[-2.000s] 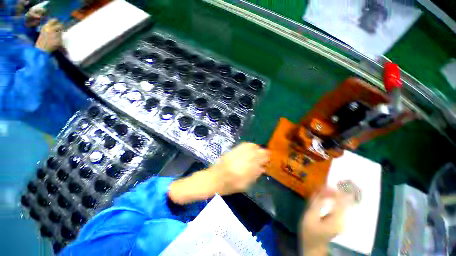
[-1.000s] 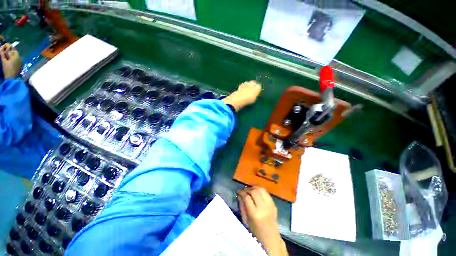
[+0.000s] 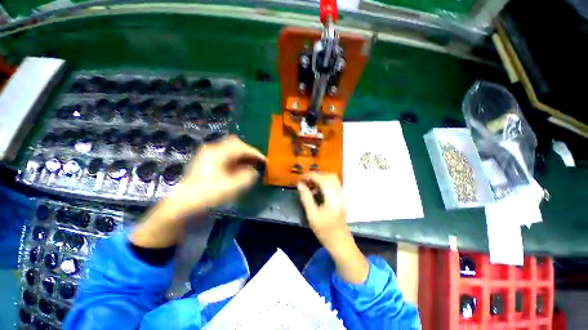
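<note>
The orange toggle press (image 3: 314, 77) stands upright on its orange base plate (image 3: 277, 145), with its red handle (image 3: 329, 9) raised at the top edge. My left hand (image 3: 216, 174) is left of the base plate, blurred, with a small black part (image 3: 260, 167) at its fingertips. My right hand (image 3: 325, 209) is at the front edge of the base plate, its fingers curled around a small black housing (image 3: 316, 193). A pile of tiny metal pieces (image 3: 374, 162) lies on the white paper sheet (image 3: 387, 193) right of the press.
Blister trays (image 3: 97, 189) of black parts lie at left. A white stack (image 3: 29, 97) stands beyond them. At right are a parts box (image 3: 445, 174) of metal pieces, a clear plastic bag (image 3: 493, 106) and, below the bench, a red divided crate (image 3: 509, 283). A white pointed sheet (image 3: 274, 290) is at my chest.
The view has turned right. My left hand has come back from the far bench to beside the base plate. My right hand has moved up to the plate's front edge.
</note>
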